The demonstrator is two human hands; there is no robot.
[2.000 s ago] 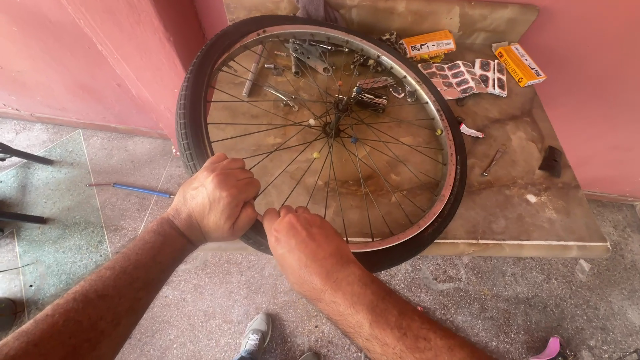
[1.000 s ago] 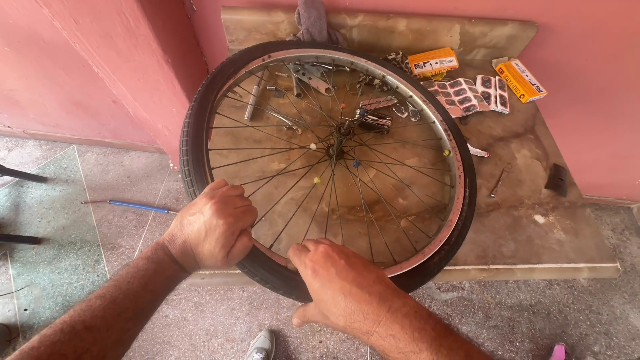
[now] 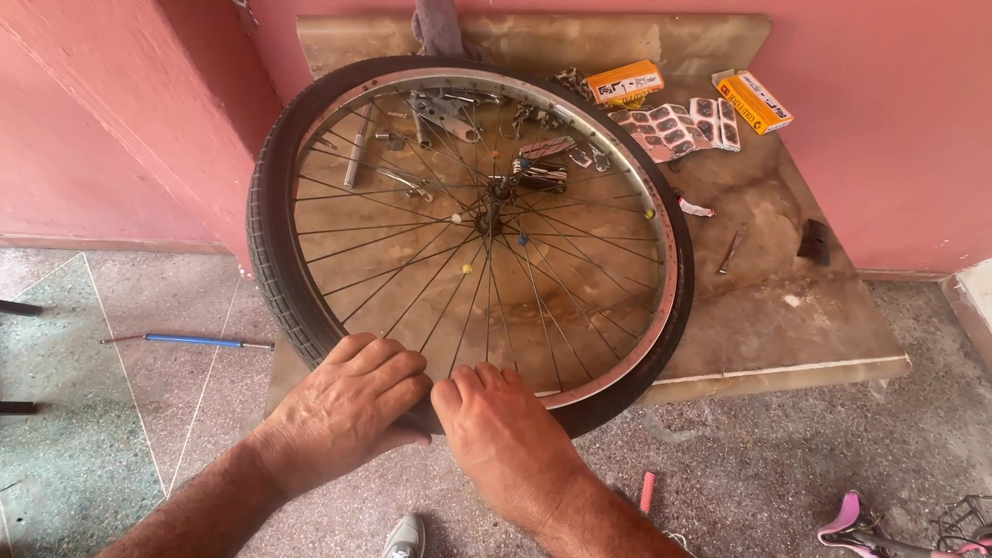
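A spoked bicycle wheel with a metal rim (image 3: 665, 256) and a black tyre (image 3: 271, 232) stands tilted over a brown stone bench. My left hand (image 3: 353, 399) grips the tyre and rim at the lower left, thumb below and fingers over the top. Close beside it, my right hand (image 3: 504, 434) has its fingers curled over the rim and tyre at the bottom. The tyre under both palms is mostly hidden. Coloured beads sit on the spokes around the hub (image 3: 490, 221).
On the bench (image 3: 783, 310) lie a multi-tool (image 3: 542, 177), wrenches, patch sheets (image 3: 674, 130), two orange patch boxes (image 3: 626, 81) and a small spanner (image 3: 732, 249). A blue hand pump (image 3: 194, 340) is on the floor at left. Part of a pink bicycle (image 3: 849, 519) shows at lower right.
My right hand, a little apart from the left one second ago, is now close beside it at the bottom of the rim. Both hands remain on the wheel.
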